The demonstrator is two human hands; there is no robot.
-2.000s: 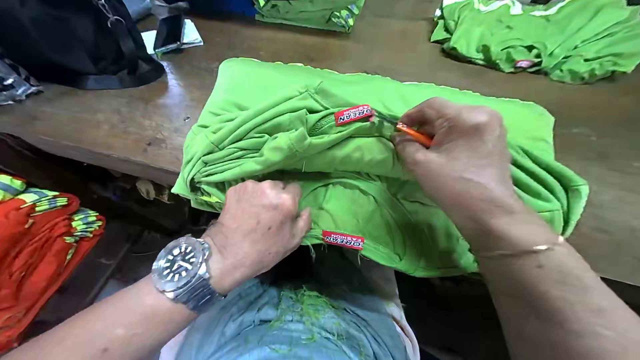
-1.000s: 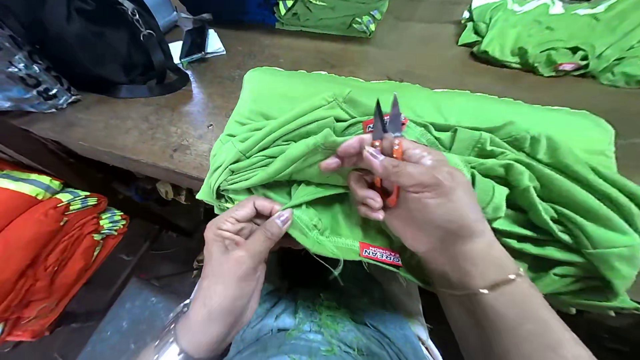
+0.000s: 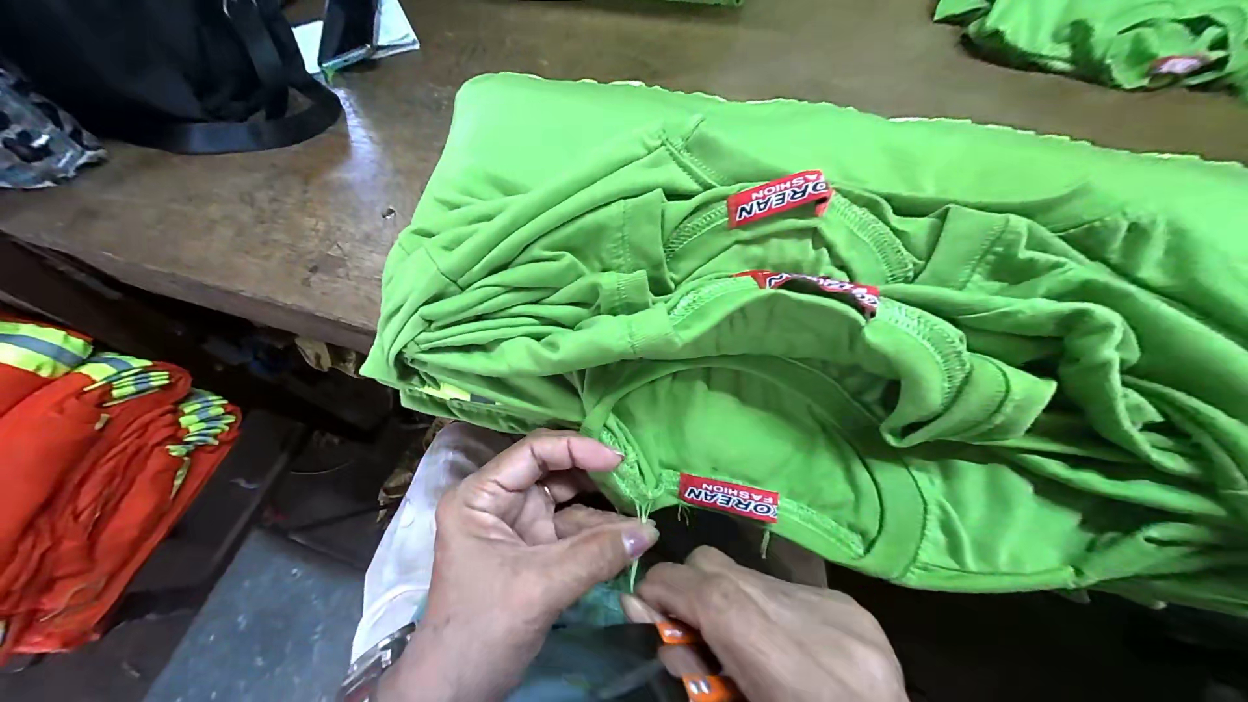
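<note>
A pile of bright green knit shirts [image 3: 780,390] lies across the table's near edge, with red woven neck labels [image 3: 729,497] showing. Thumb and fingers of my left hand [image 3: 526,546] are at the neckline seam of the lowest shirt, beside loose green threads [image 3: 641,531]. My right hand [image 3: 770,624] is just below and to the right, its fingertips at the thread ends. It holds thread snips with orange handles [image 3: 702,682], whose dark blades point left, low in the view. Part of the snips is hidden by the hand.
On the wooden table [image 3: 224,234] stand a black bag [image 3: 166,68] and a phone [image 3: 348,31] on white paper. Another green garment [image 3: 1111,39] lies at the back right. Orange garments with reflective trim [image 3: 88,487] are stacked at lower left, below table height.
My right hand has moved down from over the shirts to beside my left hand, below the neckline. The snips, upright a second ago, now point left. The view is nearer the shirts.
</note>
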